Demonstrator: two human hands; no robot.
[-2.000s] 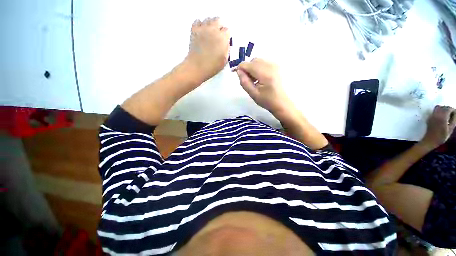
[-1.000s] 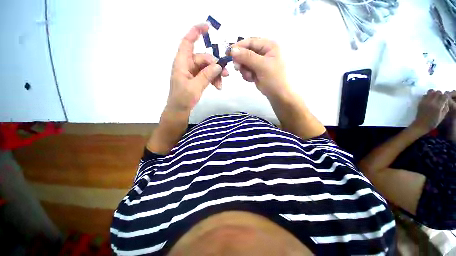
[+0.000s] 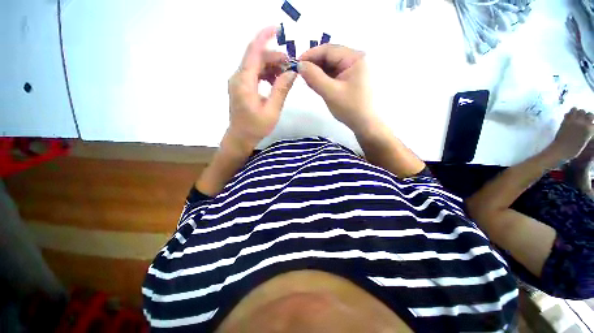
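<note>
My left hand (image 3: 251, 97) and my right hand (image 3: 339, 81) meet fingertip to fingertip over the white table. A small dark connector housing (image 3: 293, 66) is pinched between the thumb and finger of my left hand. My right thumb and index finger touch its right side; whether they hold a thin wire end is too small to tell. Several black connector housings lie just beyond my fingers, one of them (image 3: 291, 10) farther off and tilted.
A black phone (image 3: 466, 125) lies at the table's edge on the right, beside a crumpled clear bag (image 3: 518, 107). Grey-white cable bundles (image 3: 485, 26) lie at the far right. Another person's hand (image 3: 573, 133) is at the right. A small black piece (image 3: 27, 86) is at the left.
Two seconds ago my left hand was closed farther up. It has turned, its fingers spread, and now pinches a housing against my right fingertips. The loose housings lie more spread out.
</note>
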